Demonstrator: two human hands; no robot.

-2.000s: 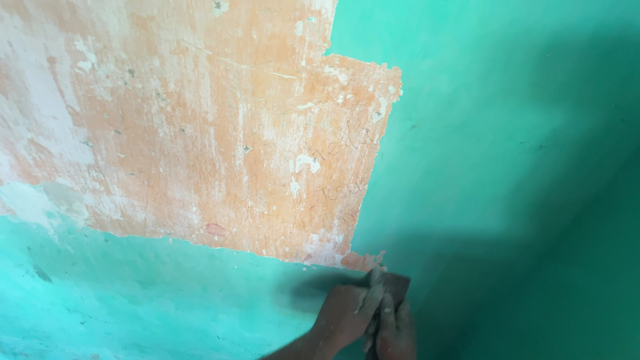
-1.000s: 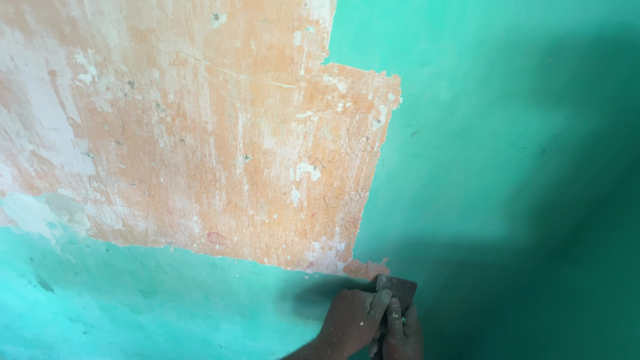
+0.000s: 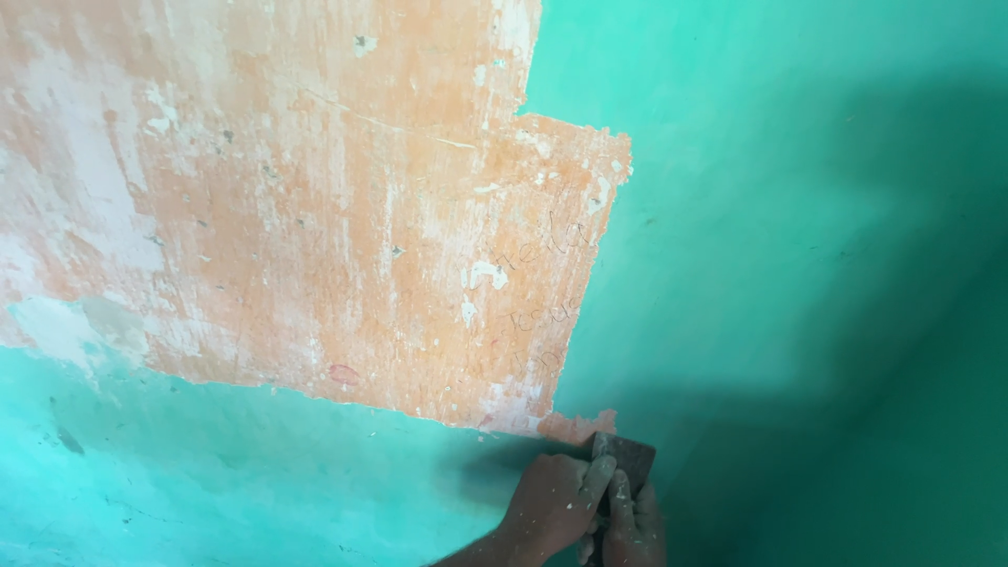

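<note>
Both hands are on a scraper (image 3: 631, 457) with a flat, dark blade, low and right of centre. My left hand (image 3: 551, 500) comes from the lower left, its fingers pressed on the blade's left side. Beneath and to the right, my right hand (image 3: 634, 520) grips the scraper near the handle, which is mostly hidden by the fingers. The blade's upper edge lies at the green paint, by a narrow bared strip (image 3: 579, 428) of orange wall. Pale specks and dust cover both hands.
Above and left spreads a bared orange and whitish wall patch (image 3: 354, 236) with chips and faint handwriting. Green paint (image 3: 732, 260) borders it on the right and below. A dark shadow (image 3: 906, 441) falls across the lower right of the wall.
The bared strip by the blade reaches a little farther right than two seconds ago. Both hands and the scraper have moved slightly right along the wall.
</note>
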